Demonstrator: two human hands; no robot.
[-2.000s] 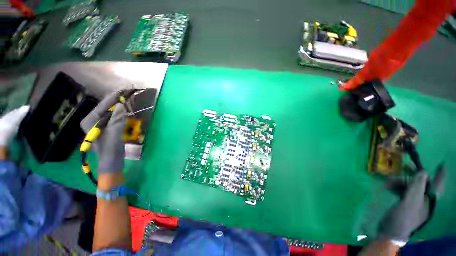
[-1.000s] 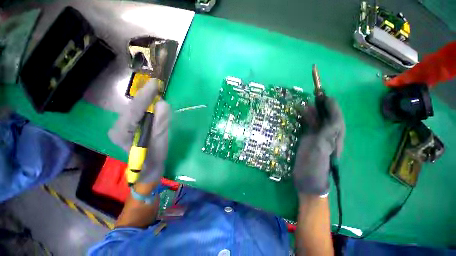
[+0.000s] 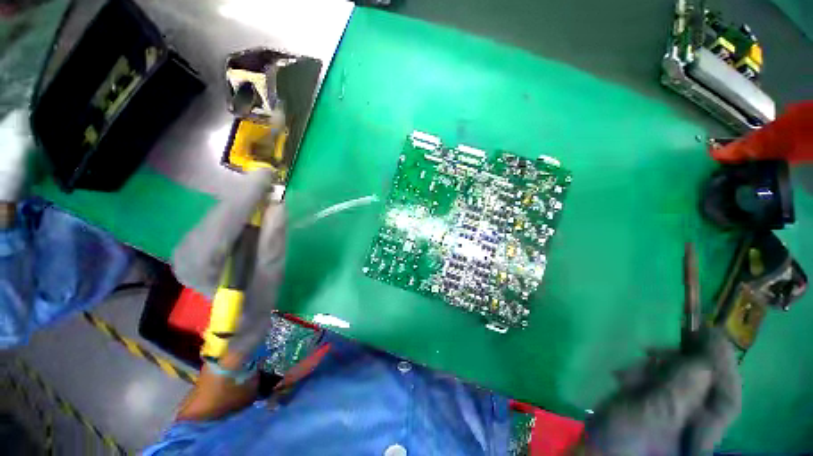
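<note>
The green circuit board (image 3: 468, 236) lies on the green mat in front of me, with bright glare on its left part. My left hand (image 3: 241, 254), in a grey glove, holds the yellow soldering iron (image 3: 225, 322). Its front end points up at the yellow sponge (image 3: 253, 145) of the left stand; I cannot tell if it touches. A thin pale strand, likely solder wire (image 3: 343, 207), extends from near this hand towards the board. My right hand (image 3: 670, 396), gloved and blurred, holds the dark soldering iron (image 3: 691, 289) upright, left of the right stand (image 3: 747, 307).
A black bin (image 3: 111, 93) stands far left by the metal plate (image 3: 192, 27). The black fume nozzle (image 3: 749, 194) on its red duct is at right. A module with a silver block (image 3: 718, 76) lies beyond the mat. A neighbour's blue sleeve (image 3: 58, 272) and white-gloved hand show at left.
My right hand has moved from the board's right edge down and right, towards the right stand, with the dark iron. My left hand has shifted slightly left. The neighbour's white-gloved hand has come back into view.
</note>
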